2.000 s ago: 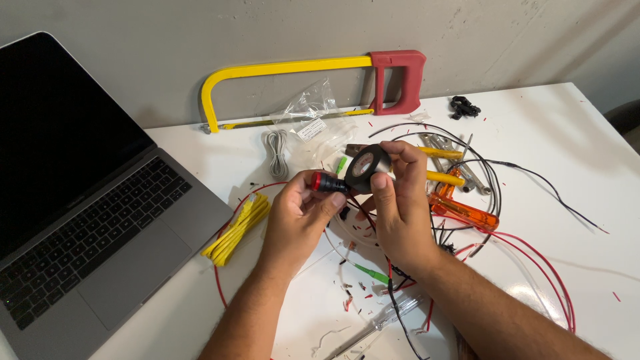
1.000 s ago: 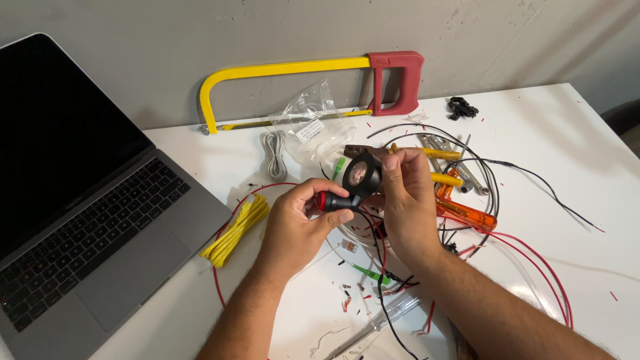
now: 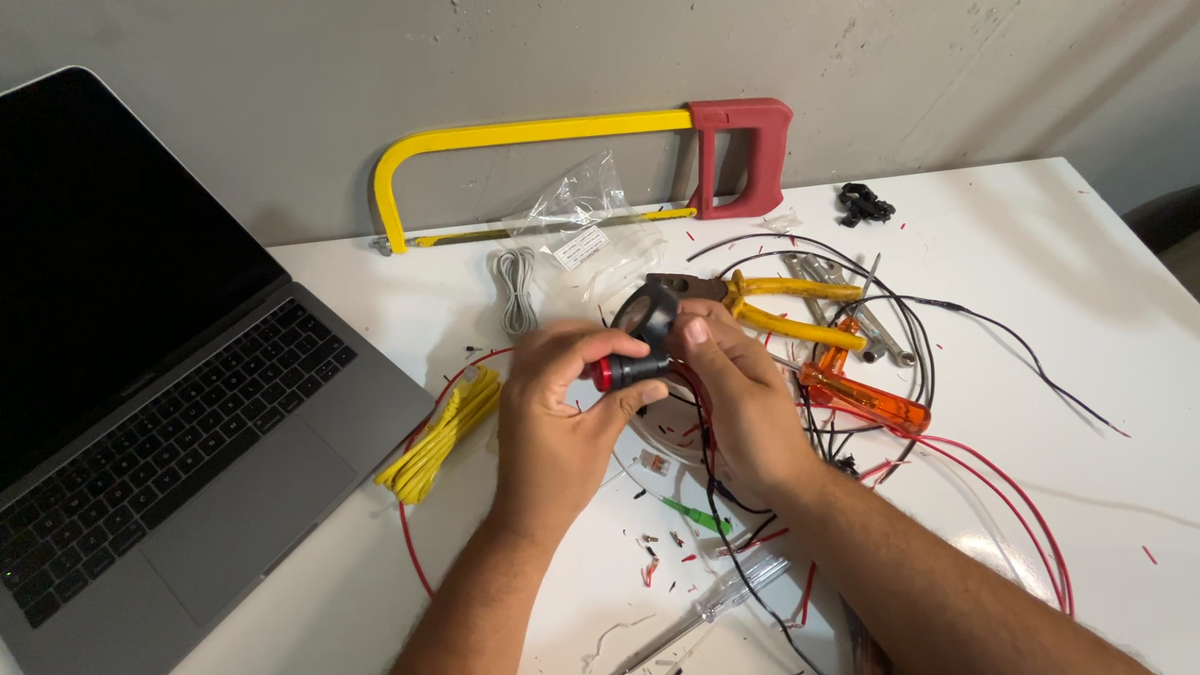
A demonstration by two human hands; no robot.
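Between thumb and fingers of my left hand point(image 3: 572, 412) is a black cylindrical push button with a red cap point(image 3: 616, 372). My right hand point(image 3: 741, 394) grips a roll of black electrical tape point(image 3: 650, 314), which touches the button's rear end. Red and black wires point(image 3: 705, 422) run down from behind the button, past my right hand. Whether tape is wound on the wires is hidden by my fingers. Just behind my right hand lie pliers with yellow handles point(image 3: 797, 328).
A laptop point(image 3: 253, 469) stands at left beside a yellow cord bundle point(image 3: 445, 436). A hacksaw point(image 3: 741, 159) leans on the wall behind a plastic bag point(image 3: 581, 234) and grey cable point(image 3: 516, 291). Right are wrenches point(image 3: 881, 328) and an orange-handled screwdriver point(image 3: 872, 398); a clear-handled screwdriver point(image 3: 745, 586) lies in front.
The tape roll has turned and shifted relative to the button, with both still held. The button's red end has moved slightly to the right.
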